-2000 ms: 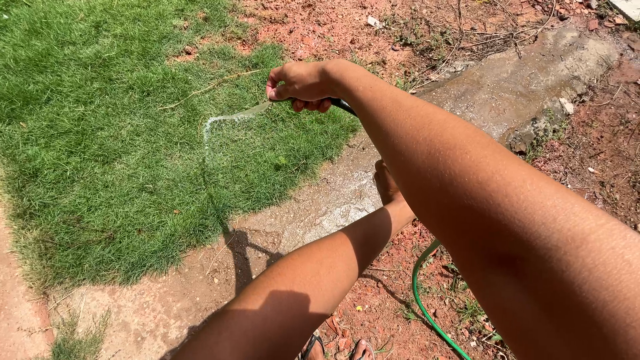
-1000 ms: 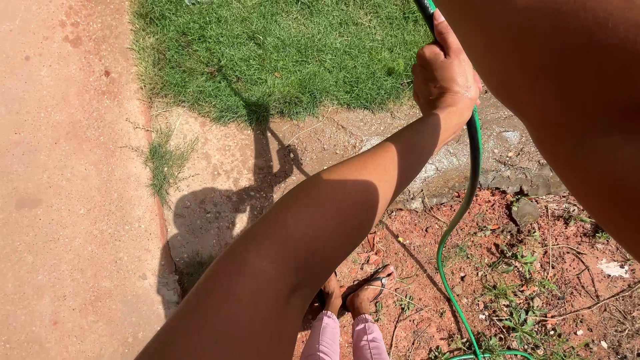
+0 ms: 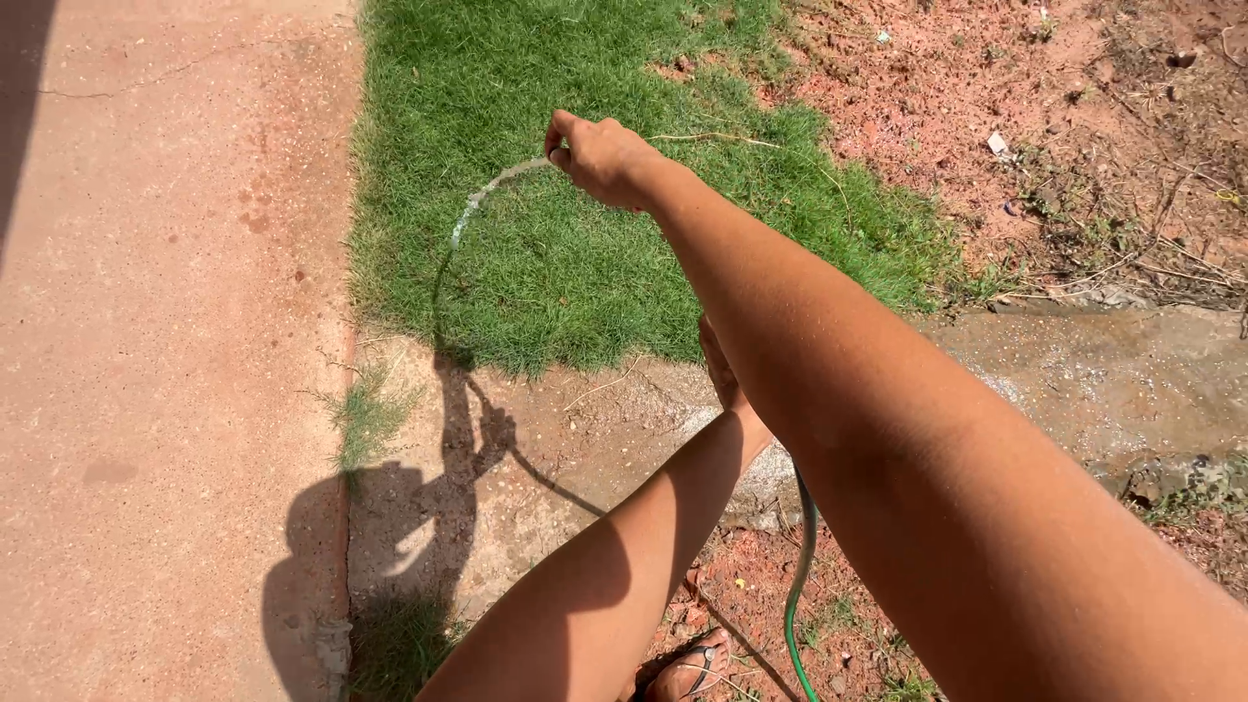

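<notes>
My right hand (image 3: 600,161) is stretched out over the grass (image 3: 546,283), its fingers closed around the end of a garden hose that is mostly hidden by the hand. A stream of water (image 3: 478,198) leaves the fingers toward the left and arcs down to the lawn. Lower and nearer, my left hand (image 3: 720,366) is largely covered by my right forearm; what its fingers do is hidden. The green garden hose (image 3: 801,585) comes out from under the right forearm close to the left wrist and runs down to the bottom edge.
A concrete slab (image 3: 175,390) lies along the left side. A wet concrete strip (image 3: 1063,380) crosses below the grass. Reddish soil (image 3: 907,88) with twigs is at the upper right. My sandalled foot (image 3: 692,668) stands on soil at the bottom, and my shadow falls at lower left.
One second ago my left hand was plainly gripping the hose and my right hand was out of view; now my right hand and the water show again. The view has shifted considerably.
</notes>
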